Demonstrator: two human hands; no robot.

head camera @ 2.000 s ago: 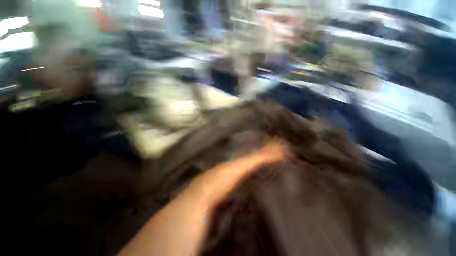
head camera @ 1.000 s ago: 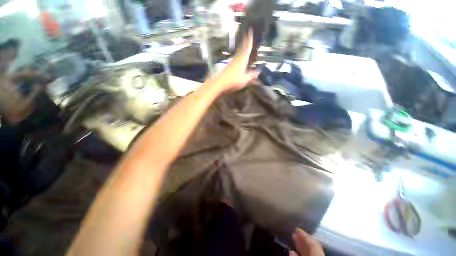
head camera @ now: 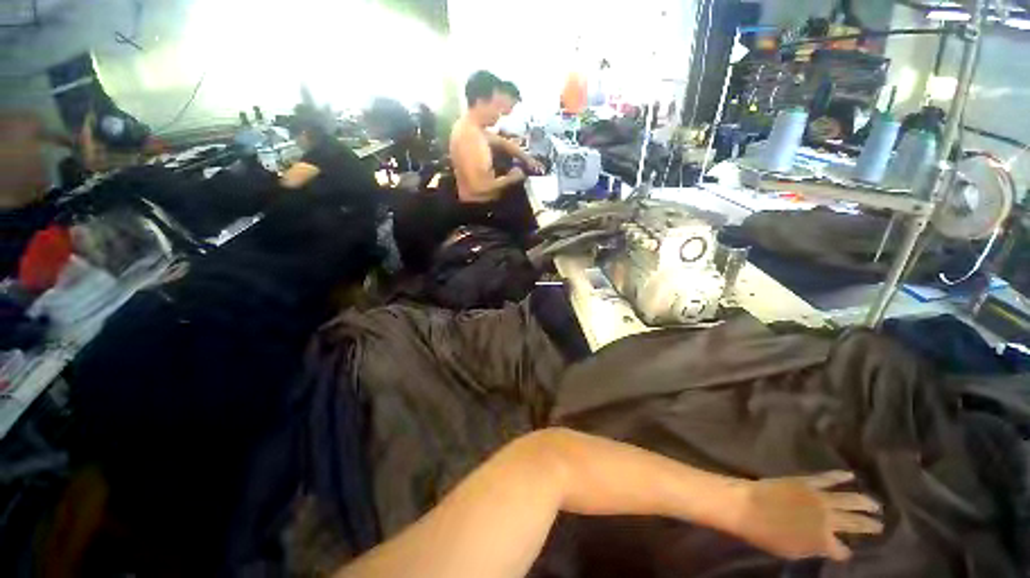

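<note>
Brown lining fabric (head camera: 700,384) lies in large loose folds across the front of the view. Navy fabric (head camera: 328,452) shows along its left side. My left hand (head camera: 796,517) lies flat on the brown fabric at the lower right, fingers spread, palm down, pinching nothing that I can see. My left forearm crosses the bottom of the view. My right hand is not in view.
A cream-coloured sewing machine (head camera: 672,265) stands on a table behind the fabric. Thread cones (head camera: 784,140) and a white reel (head camera: 977,194) are on a stand at right. Several people work further back. A large dark fabric pile (head camera: 226,361) is at left.
The view has swung left, and the table with the scissors has left it. My left hand has moved from the far edge of the brown fabric onto its folds. My right hand has left the view.
</note>
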